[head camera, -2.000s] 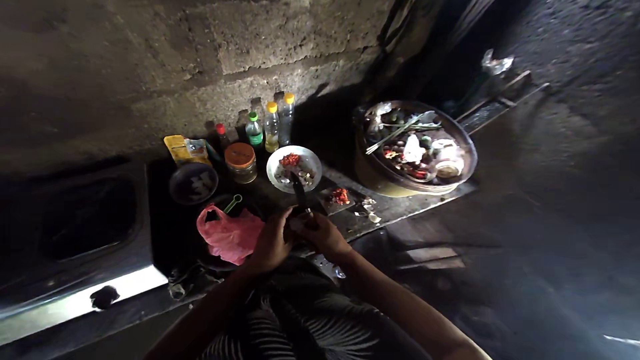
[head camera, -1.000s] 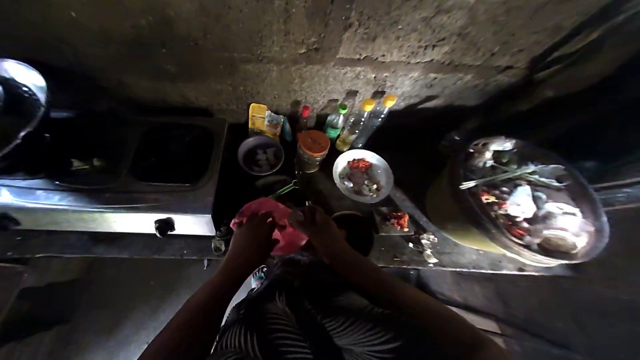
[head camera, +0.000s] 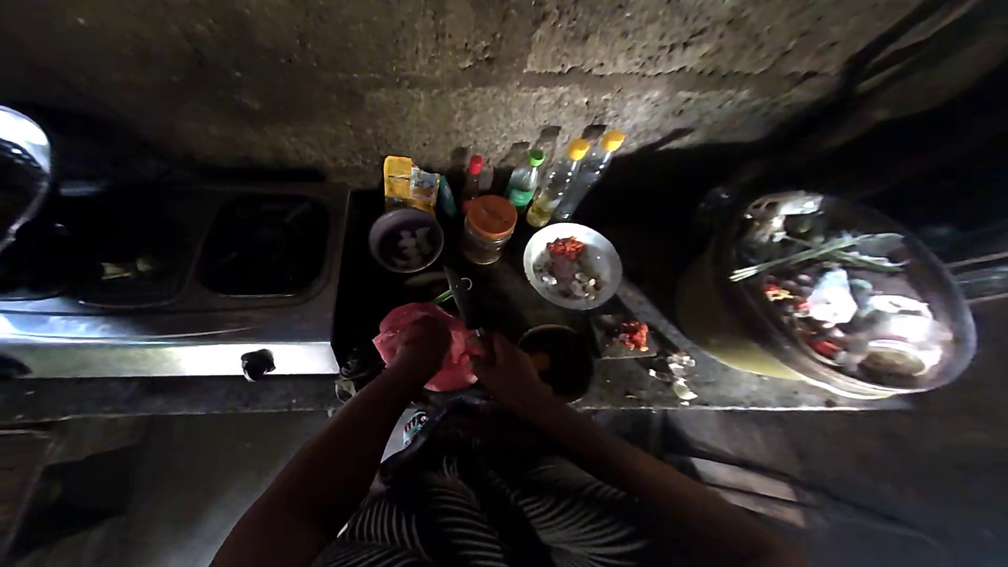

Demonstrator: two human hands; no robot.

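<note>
My left hand [head camera: 425, 346] is at the mouth of a pink plastic bag [head camera: 454, 372], its fingers hidden in shadow and by the plastic. Close on its right, my right hand [head camera: 504, 366] holds a knife [head camera: 457, 293], blade pointing up and away, and touches the bag's edge. Beyond the hands stand a dark bowl with pale pieces [head camera: 407, 240] and a jar with an orange lid [head camera: 490, 228]. A white bowl [head camera: 611, 266] holds chopped red and pale food. Right of my right hand are a dark round bowl [head camera: 581, 382] and chopped red food [head camera: 632, 336] on a small board or sheet.
A gas stove [head camera: 169, 350] stands at left, a metal pan [head camera: 35, 130] at its far edge. Several bottles [head camera: 561, 185] and a yellow packet [head camera: 398, 179] line the wall. Pale peelings [head camera: 679, 370] lie near the counter's front. A large tub [head camera: 957, 315] of mixed scraps or food stands right.
Both hands have moved left, from beside the bag to the bag itself. The knife, seen over the white bowl two seconds ago, is now beside the bag. The view has swung left.
</note>
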